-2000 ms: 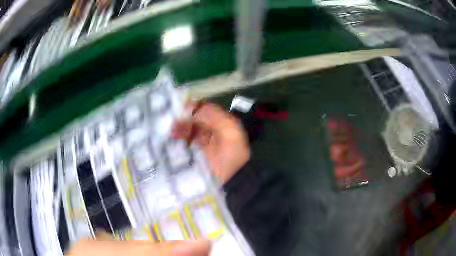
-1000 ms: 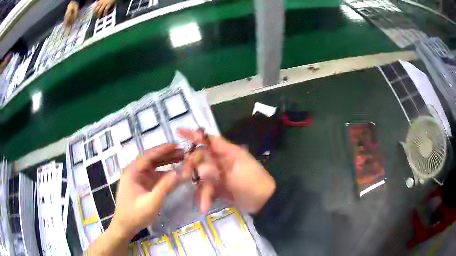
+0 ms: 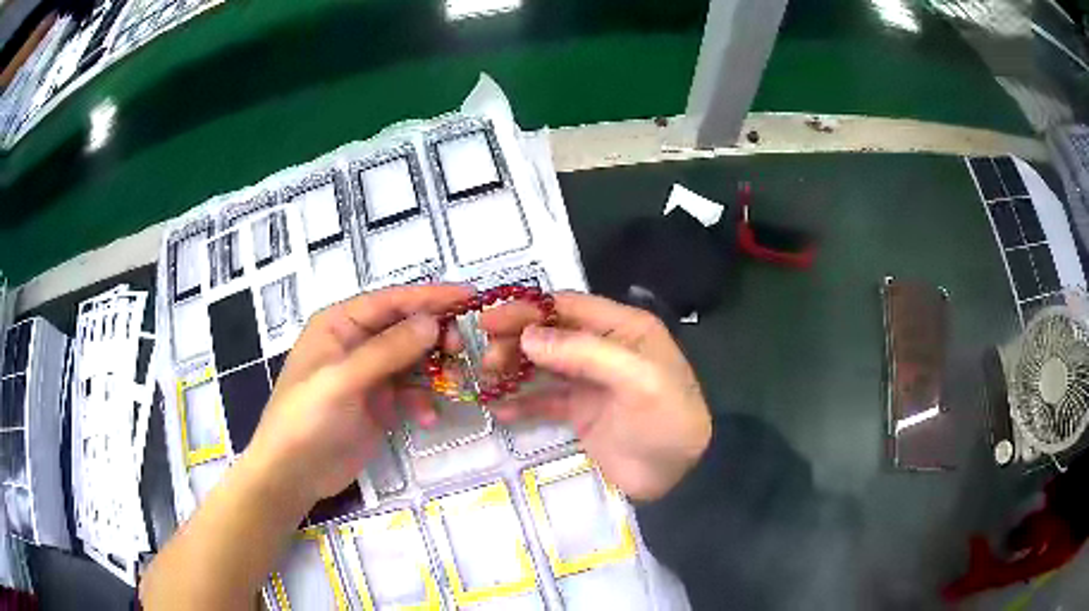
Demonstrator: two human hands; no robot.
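Observation:
A dark red beaded bracelet [image 3: 523, 294] is stretched as a loop between my two hands, above the tray. My left hand [image 3: 346, 382] holds its left side with thumb and fingers. My right hand [image 3: 615, 376] holds its right side. A white blister tray [image 3: 484, 227] lies below, with dark-edged frames in its upper pockets and yellow-edged frames [image 3: 484, 543] in its lower pockets. A die-cut sheet with black rectangles [image 3: 247, 400] lies over the tray's left part. My hands hide the tray's middle.
White liner sheets [image 3: 110, 418] and a stack of black-rectangle sheets [image 3: 36, 418] lie left. On the right are a white scrap [image 3: 694, 205], a black item [image 3: 669, 265], a smartphone [image 3: 917, 372] and a desk fan [image 3: 1051, 376]. The green belt [image 3: 287, 102] and a grey post [image 3: 734, 72] are beyond.
My hands came together over the tray. The bracelet, a blur at my hands one second ago, now shows as an open loop held between both. The view has shifted.

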